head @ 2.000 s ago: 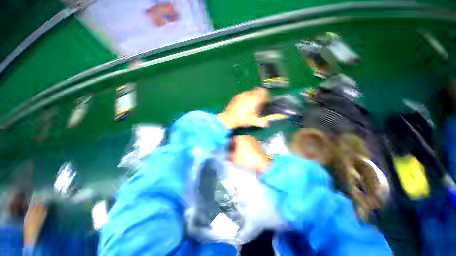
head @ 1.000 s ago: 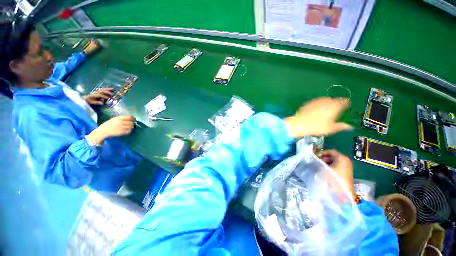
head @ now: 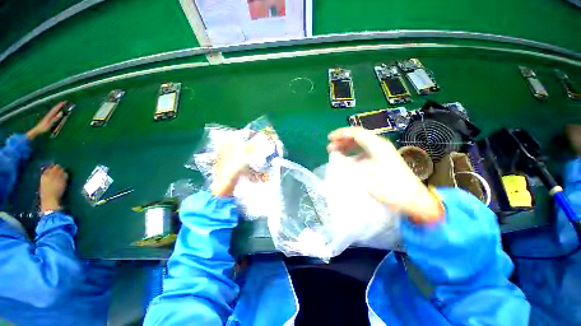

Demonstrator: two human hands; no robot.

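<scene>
The large clear poly bag point(head: 306, 219) is at the bench's front edge, its mouth towards the left and small clear bags inside. My right hand point(head: 385, 175) is at its upper right side, fingers curled, gripping the bag; the palm side is hidden. My left hand point(head: 229, 167) is blurred and overexposed, over a pile of small component bags point(head: 213, 143) left of the large bag. Its fingertips merge with the bright plastic, so its grip cannot be told.
Circuit boards point(head: 167, 102) lie along the green bench. A solder spool point(head: 158, 221) is at left; a fan point(head: 430, 137), brown pot point(head: 415, 162) and yellow sponge point(head: 516, 191) at right. Another person's hands point(head: 53, 186) are at far left, a blue sleeve point(head: 570, 191) at far right.
The view has swung right since one second ago. My left hand has come down from its raised, spread pose to the small bags. The large bag now tilts left, with my right hand over it.
</scene>
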